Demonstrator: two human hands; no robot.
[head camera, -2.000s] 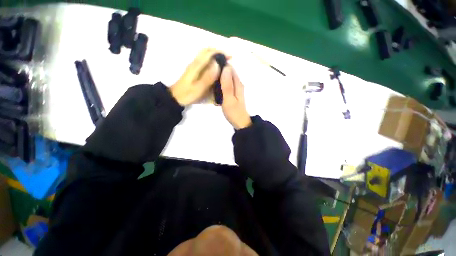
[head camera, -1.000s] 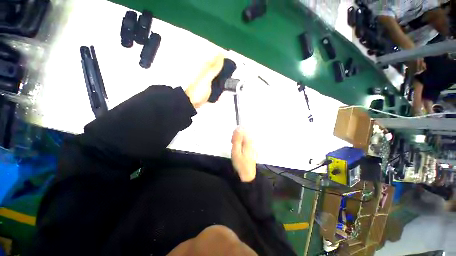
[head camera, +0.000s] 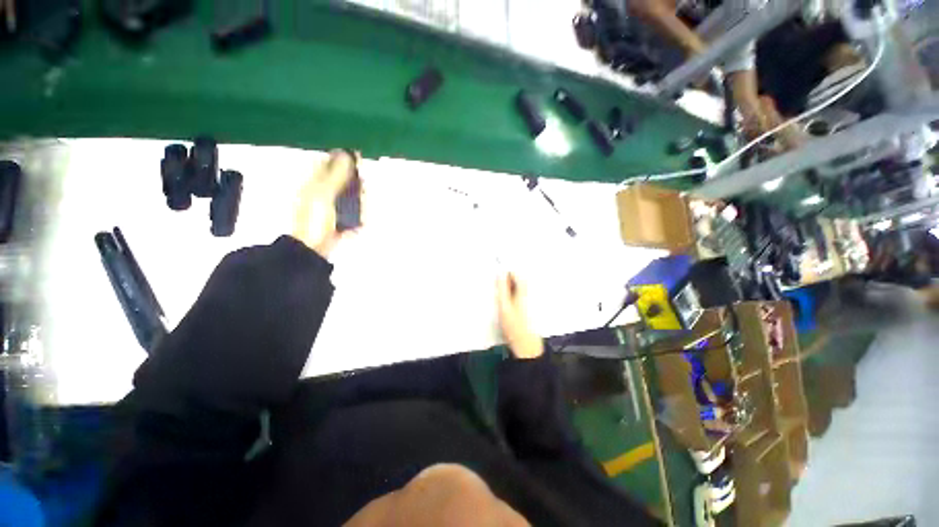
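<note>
My left hand (head camera: 321, 203) holds a black housing (head camera: 351, 198) upright over the white bench. My right hand (head camera: 517, 312) is apart from it, low over the bench near the front edge. Its fingers are washed out by glare, and I cannot tell whether they hold anything. No hammer head can be made out. Three short black housings (head camera: 205, 168) stand together at the back left. A pair of long black strips (head camera: 133, 285) lies in a slim V at the left.
A slim dark tool (head camera: 552, 208) lies beyond my right hand. An open carton (head camera: 656, 217) and a blue and yellow box (head camera: 659, 295) are at the right end. The green conveyor (head camera: 309, 108) runs behind with scattered black housings. Another person's arms show at the top right.
The view has turned to the right. The hammer head seen against the housing a second ago is no longer visible there. My left hand still holds the housing; my right hand is farther from it.
</note>
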